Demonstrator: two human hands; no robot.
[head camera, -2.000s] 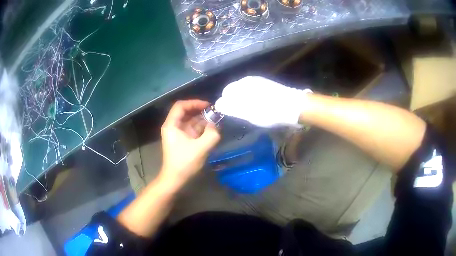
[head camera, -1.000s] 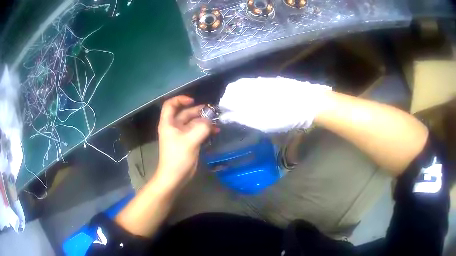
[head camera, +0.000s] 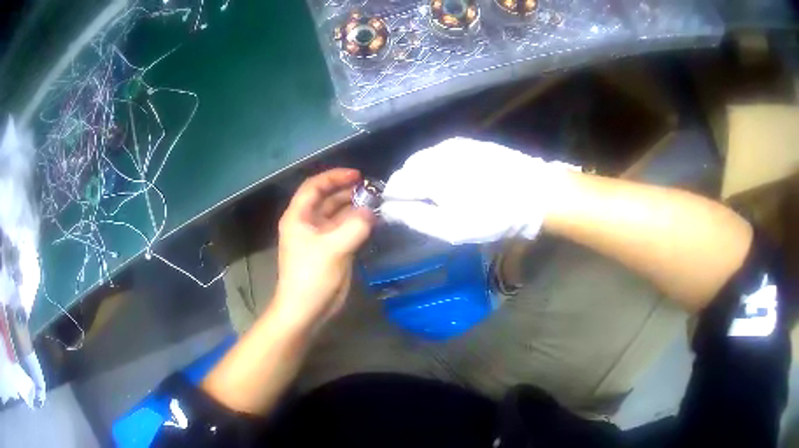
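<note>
A small round motor stator (head camera: 367, 196) is held between my hands above my lap, just off the bench edge. My bare left hand (head camera: 321, 232) grips it between thumb and fingers from the left. My right hand (head camera: 477, 191), in a white knit glove, has its fingertips at the stator's right side; a thin light line shows between its thumb and fingers. What exactly the gloved fingertips pinch is too blurred to tell.
The green bench (head camera: 236, 96) carries tangled lead wires (head camera: 96, 157) at left, some hanging over its edge. A clear blister tray (head camera: 420, 79) holds several copper stators. A plastic bag (head camera: 17, 254) lies far left. A blue plastic thing (head camera: 438, 302) is below, cardboard (head camera: 762, 144) at right.
My left hand has turned and shifted slightly left with the stator. My gloved right hand has shifted slightly and its thumb and fingers now show more separately. The view has moved a little.
</note>
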